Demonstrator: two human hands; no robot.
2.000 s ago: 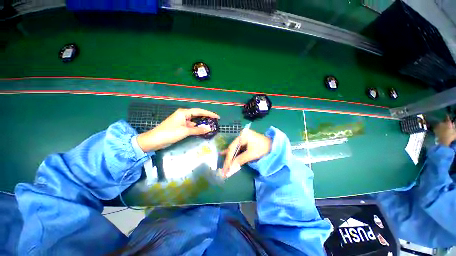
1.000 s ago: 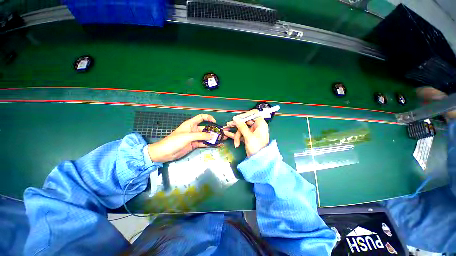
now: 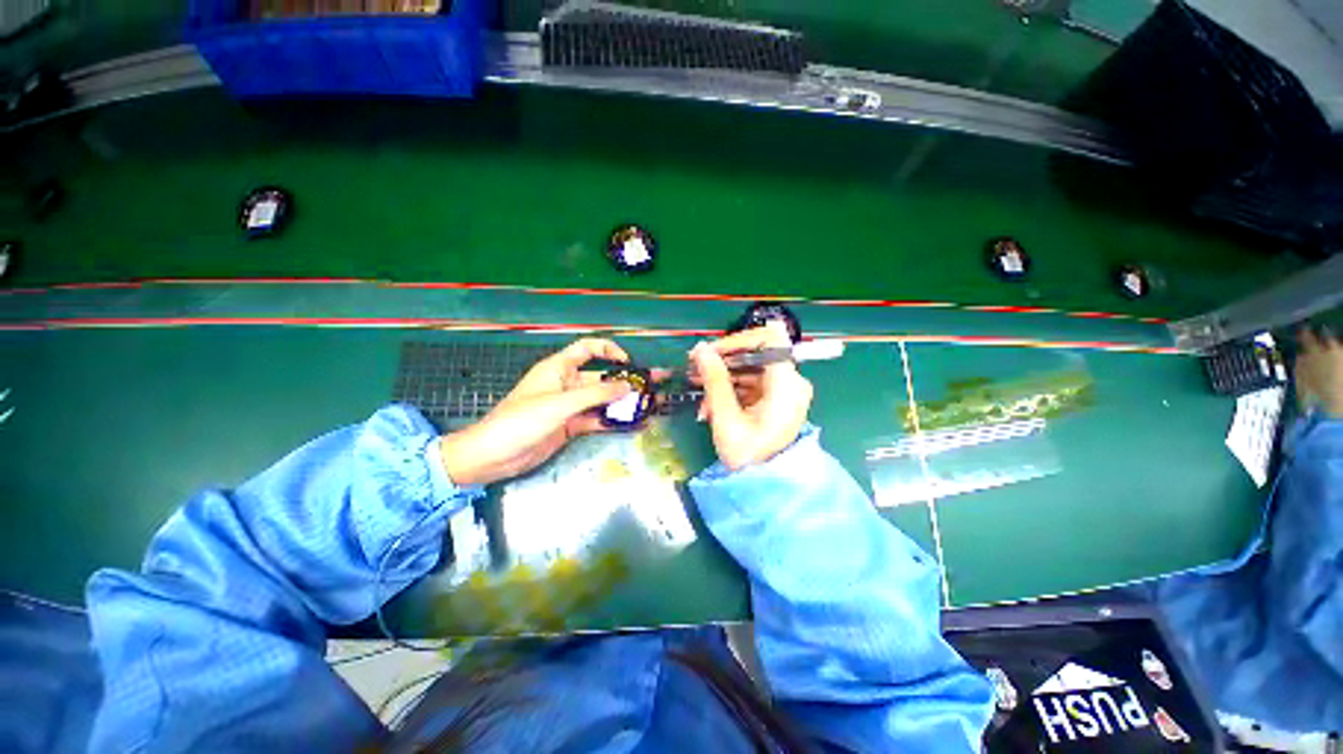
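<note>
My left hand (image 3: 538, 413) holds a round black electronic module (image 3: 628, 398) between thumb and fingers, its pale square face showing. My right hand (image 3: 754, 401) grips a pale pen-shaped tool (image 3: 803, 352), its thin end pointing left near the module; whether it touches cannot be told. Another black module (image 3: 770, 317) lies just behind my right hand by the red line, partly hidden. Below my hands lies a glossy clear sheet (image 3: 589, 508) with amber patches (image 3: 538, 592). A perforated black mat (image 3: 464, 376) lies behind my left hand, partly covered by it.
Spaced modules sit on the green conveyor belt (image 3: 442, 192), one centrally (image 3: 632, 248). A blue bin (image 3: 346, 56) and slotted rack (image 3: 670, 41) stand beyond. A second clear strip (image 3: 965, 469) lies right of the white line. Another person's hand (image 3: 1318, 371) shows at far right, beside a black "PUSH" box (image 3: 1090, 704) lower down.
Since two seconds ago, my right hand has moved up from the sheet, bringing the tool beside the module. Over the last second it has turned slightly. My left hand keeps hold of the module.
</note>
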